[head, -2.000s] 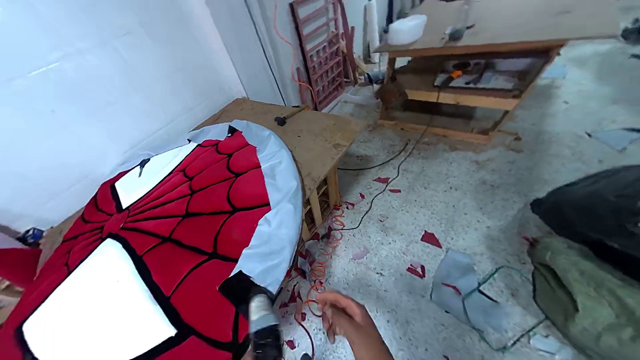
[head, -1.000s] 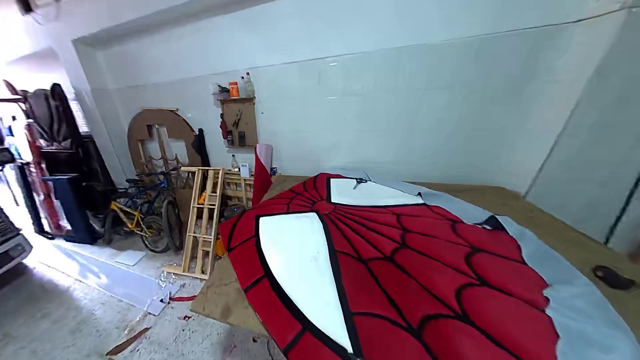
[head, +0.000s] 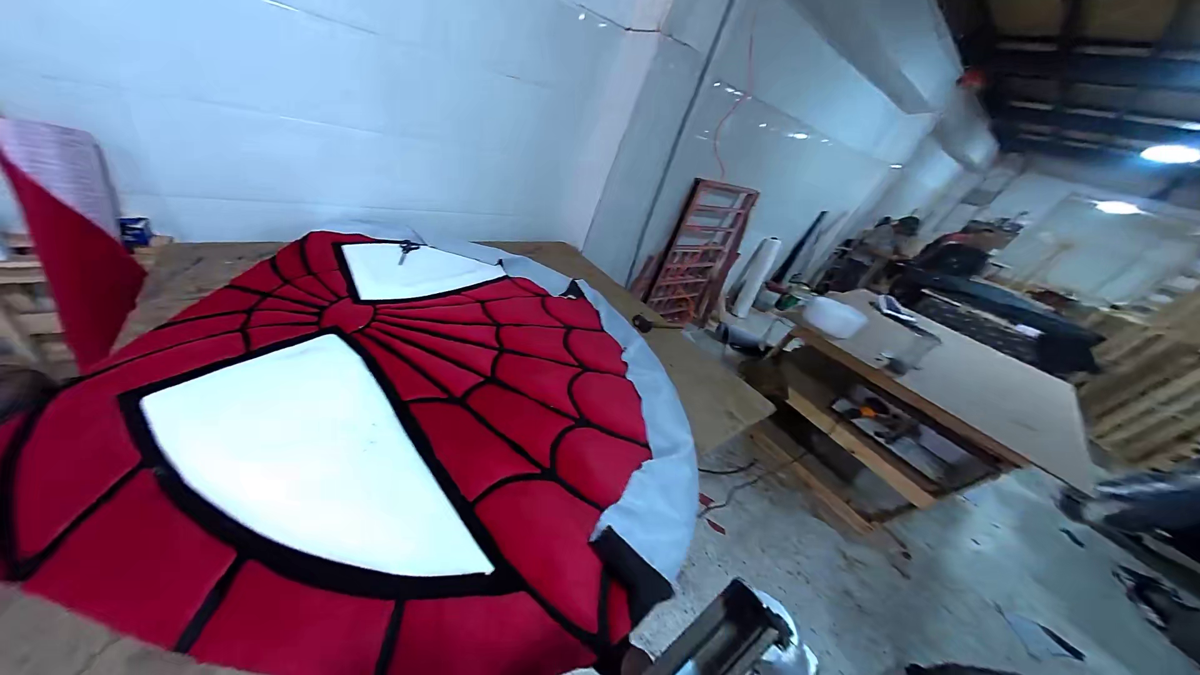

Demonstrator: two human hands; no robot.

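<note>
A large rounded panel of red fabric (head: 562, 459) with black web lines and two white eye shapes (head: 319, 459) lies on a board table. Pale grey backing cloth (head: 661, 412) shows along its right rim. A black fabric strip (head: 630, 572) sticks out at the lower right rim. Beside it, at the bottom edge, is part of a black and silver tool (head: 727, 633), perhaps a staple gun; the hand on it is out of sight. A dark fingertip seems to show between strip and tool, but whose hand it is cannot be told. Small dark scissors (head: 407, 247) rest on the far eye.
The board table (head: 703, 384) extends right of the panel. Red fabric (head: 70, 253) hangs at left. A pinkish-red slatted frame (head: 698, 248) leans on the wall. A wooden workbench (head: 994, 403) with a lower shelf stands at right. Cables (head: 741, 483) and scraps lie on the floor.
The view has swung widely, left and then back right. The bare hand seen beside the tool two seconds ago is no longer plainly visible. The tool remains near the panel's lower right rim.
</note>
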